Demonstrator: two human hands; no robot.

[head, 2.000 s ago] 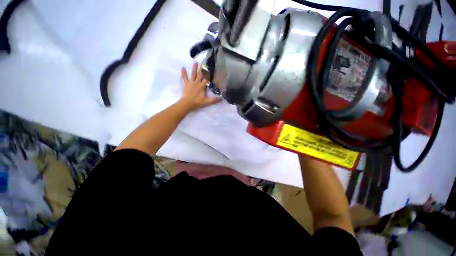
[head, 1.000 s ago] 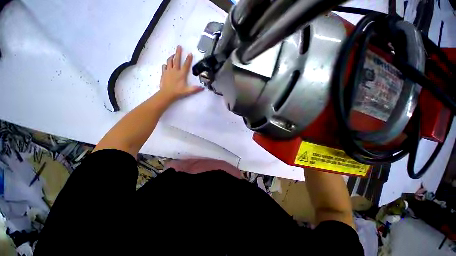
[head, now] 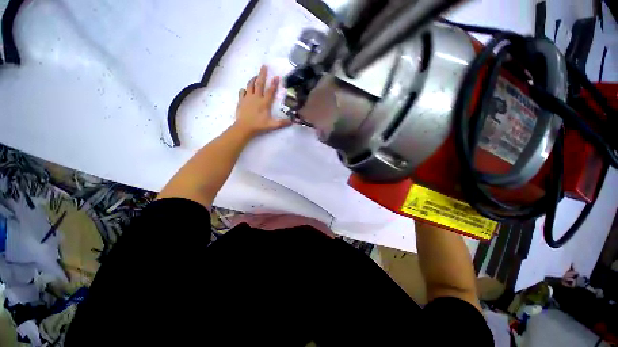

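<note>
The cutting machine (head: 406, 101), with a silver and red motor body and yellow label, fills the upper right. Its blade and cut line are hidden under the motor. My left hand (head: 259, 108) lies flat, fingers spread, on the white paper marker (head: 223, 159) just left of the machine's front end. It holds nothing. My right forearm reaches up under the machine; my right hand is hidden behind the red body. A curved dark gap or edge (head: 181, 103) runs through the lay left of my left hand. A thin curved line crosses the paper near the front edge.
A black cable (head: 467, 122) is coiled around the motor. Long dark strips (head: 505, 247) lie at the table's right side. Another dark edge (head: 8, 34) shows at the far upper left. Scraps and cloth (head: 40, 237) cover the floor in front of the table.
Since two seconds ago, the machine has shifted slightly right in view, and its silver rods now extend further across the top. My left hand stays flat with its fingers closer together.
</note>
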